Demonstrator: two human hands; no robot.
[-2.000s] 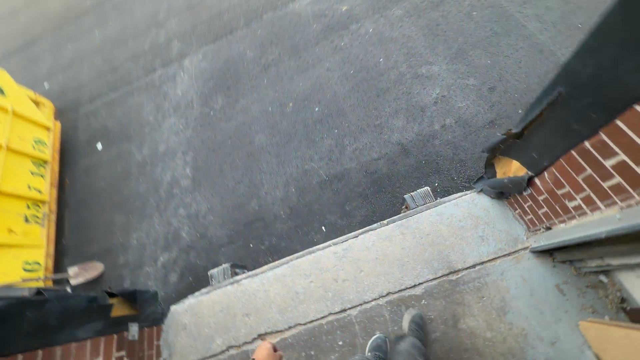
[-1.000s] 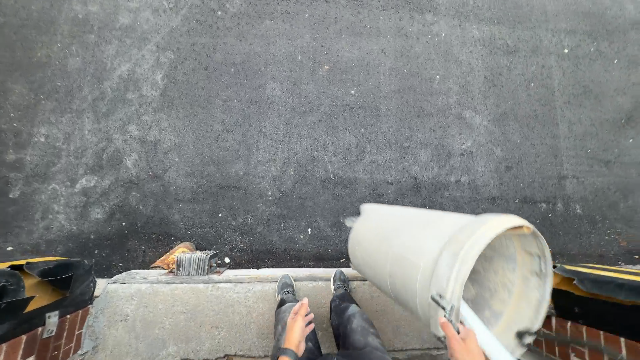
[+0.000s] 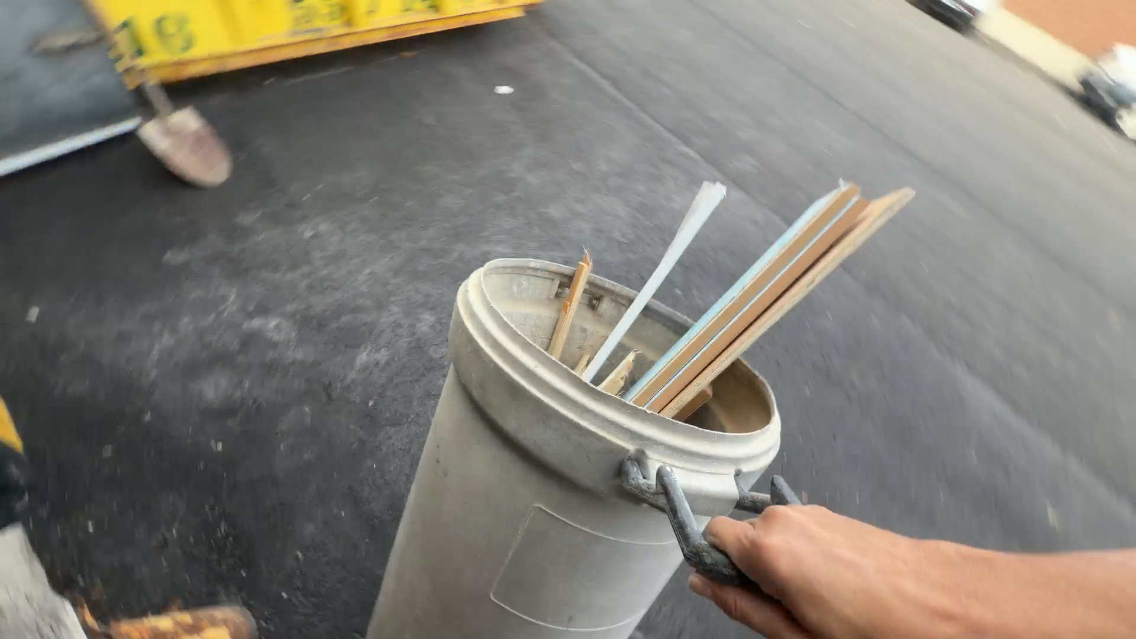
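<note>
My right hand (image 3: pixel 772 559) grips the dark side handle (image 3: pixel 697 532) of a tall grey plastic bin (image 3: pixel 550 497) in the lower middle of the view. Out of the bin's open top stick a bundle of brown and pale blue-edged strips (image 3: pixel 754 311), a thin white strip (image 3: pixel 661 275) and a short splintered piece of wood (image 3: pixel 570 306). The bin leans, and its base is cut off by the lower edge of the view. My left hand is not in view.
A yellow dumpster (image 3: pixel 328 31) stands on the asphalt at the upper left. Beside it a shovel's blade (image 3: pixel 186 146) points downward. At the lower left lie a concrete edge (image 3: pixel 31 590) and a rusty-looking object (image 3: pixel 182 624). Parked vehicles (image 3: pixel 1109 93) show at the upper right.
One second ago the bin lay tilted on its side with my right hand at its rim; now its mouth points upward and the strips show. My left hand has left the view, which has swung round.
</note>
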